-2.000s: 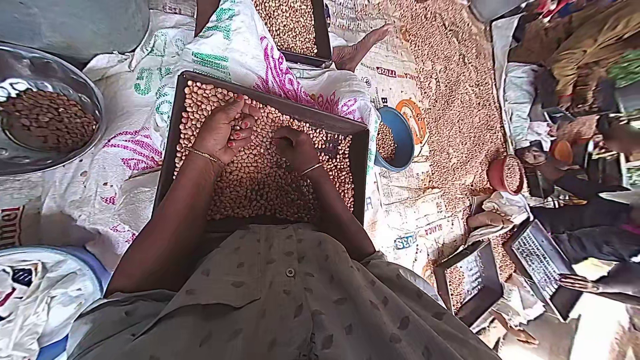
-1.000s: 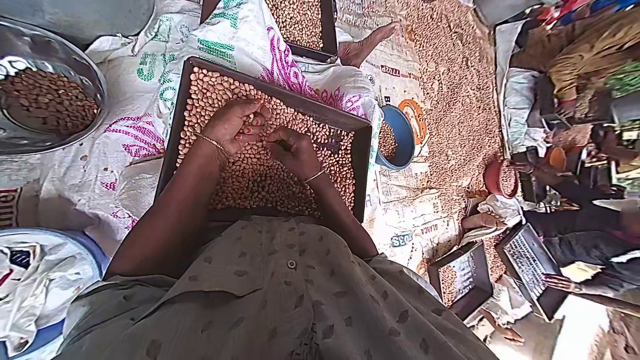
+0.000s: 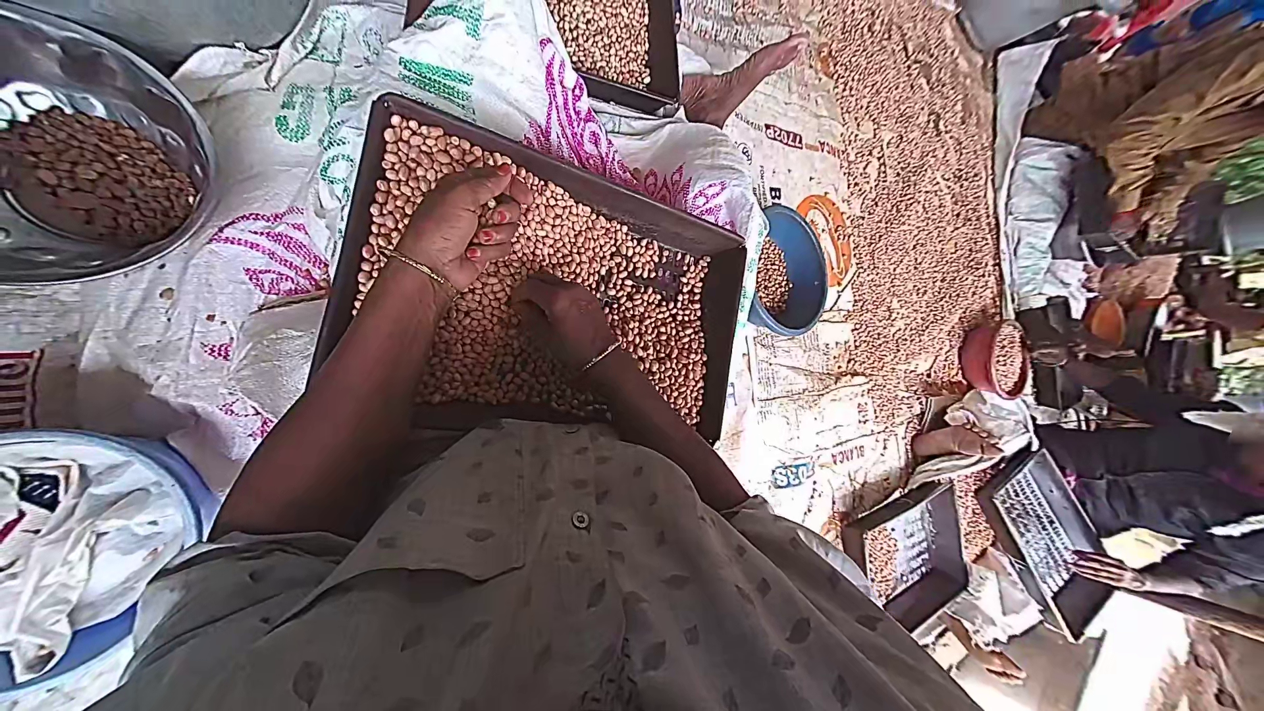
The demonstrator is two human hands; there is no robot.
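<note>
A dark rectangular tray (image 3: pixel 733 326) lies before me, mostly covered by a layer of pinkish-tan nuts or beans (image 3: pixel 652 341). My left hand (image 3: pixel 469 222), a thin bangle at its wrist, is over the upper left part of the tray. Its fingers are curled inward with reddish nails showing; whether anything is inside them cannot be told. Lower and to the right, my right hand (image 3: pixel 563 316) touches the beans, also with a bracelet. Its fingers point down and left and are partly hidden and dark.
Around the tray are a metal basin (image 3: pixel 202 188) of darker beans, a blue bowl (image 3: pixel 812 272), a red bowl (image 3: pixel 978 360) and another tray (image 3: pixel 664 59) beside a bare foot (image 3: pixel 750 79). Beans (image 3: pixel 918 178) cover ground at right; a co-worker's hand (image 3: pixel 1106 570) touches a tray.
My right hand has moved down, away from my left hand, onto the beans; one second ago the two were close together. My left hand stays over the tray's left part.
</note>
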